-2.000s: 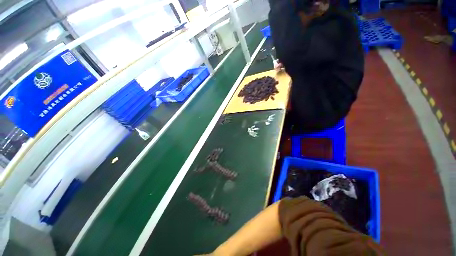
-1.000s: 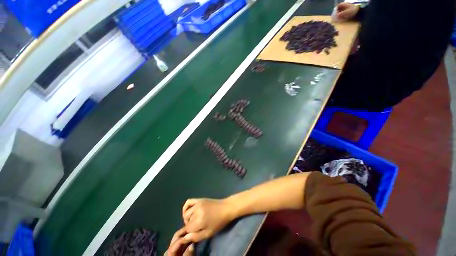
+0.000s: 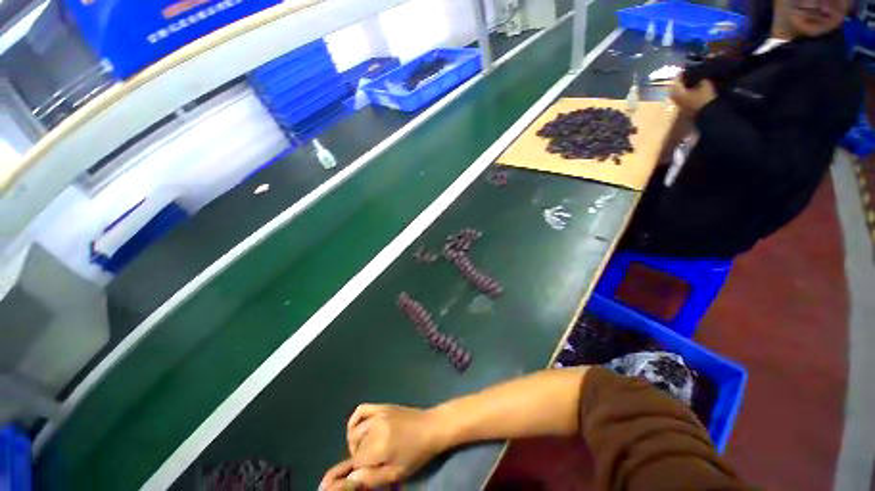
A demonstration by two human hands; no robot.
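Observation:
My right hand (image 3: 389,443) is low in the picture over the dark green bench (image 3: 518,331), its fingers bent inward. My left hand (image 3: 347,477) meets it at the bottom edge and is mostly cut off. Any part between the fingertips is hidden. A pile of small dark parts (image 3: 246,476) lies left of my hands, cut off by the bottom edge. Beyond my hands, a row of dark parts (image 3: 435,334) lies on the bench. A second row (image 3: 472,271) lies farther off, with a small cluster at its far end.
A white rail (image 3: 317,312) divides the bench from the green belt (image 3: 254,302). A neighbour in dark clothes sits by a tan board (image 3: 566,175) with a parts pile (image 3: 590,132). Right, below the bench edge, stands a blue tote (image 3: 727,384) with clear plastic (image 3: 657,369). Whitish scraps (image 3: 555,217) lie on the bench.
The view has tilted and shifted, bringing both hands into the picture since the earliest frame. Since one second ago, the neighbour's face shows. My hands remain together and sit slightly lower in view.

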